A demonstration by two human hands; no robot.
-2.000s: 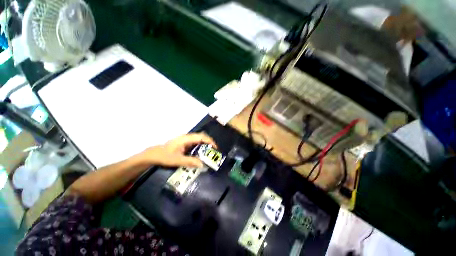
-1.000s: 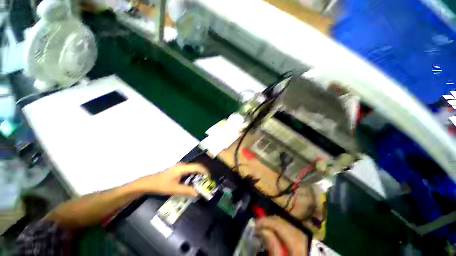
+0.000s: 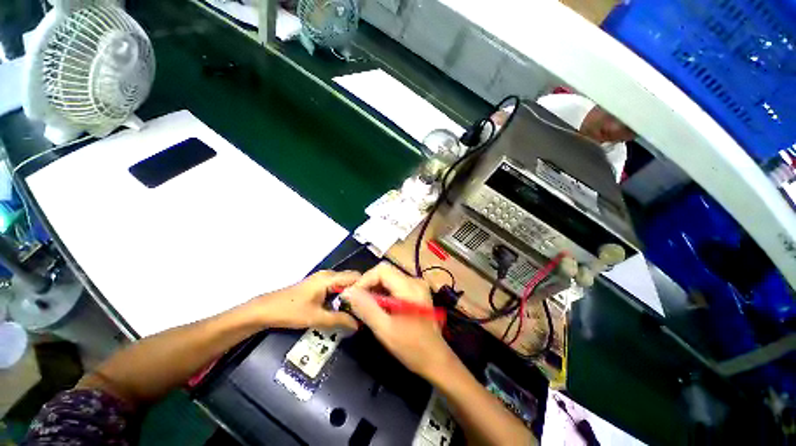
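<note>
My left hand (image 3: 307, 301) holds a small unit (image 3: 339, 302) over the black panel (image 3: 262, 375), just above a cream socket strip (image 3: 312, 351). Fingers hide most of the unit. My right hand (image 3: 397, 320) grips a red pen-like tool (image 3: 406, 307) and meets the left hand at the unit; the tool's tip is hidden. A second socket strip (image 3: 434, 427) is partly covered by my right forearm.
A bench instrument (image 3: 532, 213) with black and red leads stands on a wooden board (image 3: 471, 310) behind the panel. A phone (image 3: 173, 162) lies on a white sheet (image 3: 183, 235) at left. A white fan (image 3: 92, 70) stands behind it. A person's hand (image 3: 605, 126) shows beyond the instrument.
My right hand came into view from the lower right with the red tool and moved left to meet my left hand at the unit. The view has shifted.
</note>
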